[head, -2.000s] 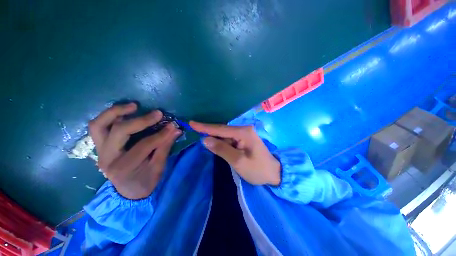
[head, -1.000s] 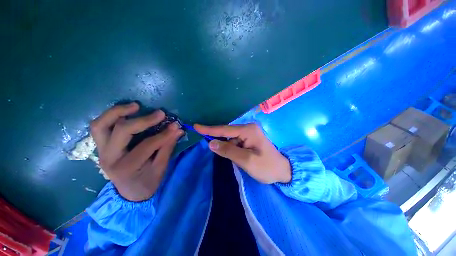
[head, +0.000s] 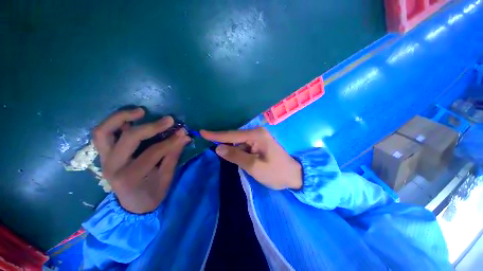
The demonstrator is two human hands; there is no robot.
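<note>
My left hand (head: pixel 139 159) is left of centre, above the green bench (head: pixel 95 47). Its fingertips pinch a small dark piece with shiny parts (head: pixel 178 127), mostly hidden by the fingers. My right hand (head: pixel 262 157) is to the right, with thumb and forefinger closed on a slim blue tool (head: pixel 196 133). The tool's tip points left and reaches the edge of the dark piece; whether it touches cannot be told. A whitish crumpled pile of scraps (head: pixel 83 157) lies on the bench beside my left hand, partly hidden by it.
A small red gridded tray (head: pixel 296 101) is at the bench edge, right of centre. Red trays also show at the top right (head: pixel 405 18) and bottom left (head: pixel 18 251). Cardboard boxes (head: pixel 397 153) stand at the right beyond the blue floor (head: pixel 339 119). Pale specks dot the bench.
The view has shifted slightly, so the red trays and boxes sit further left. Both hands keep nearly the same pose and hold the same things.
</note>
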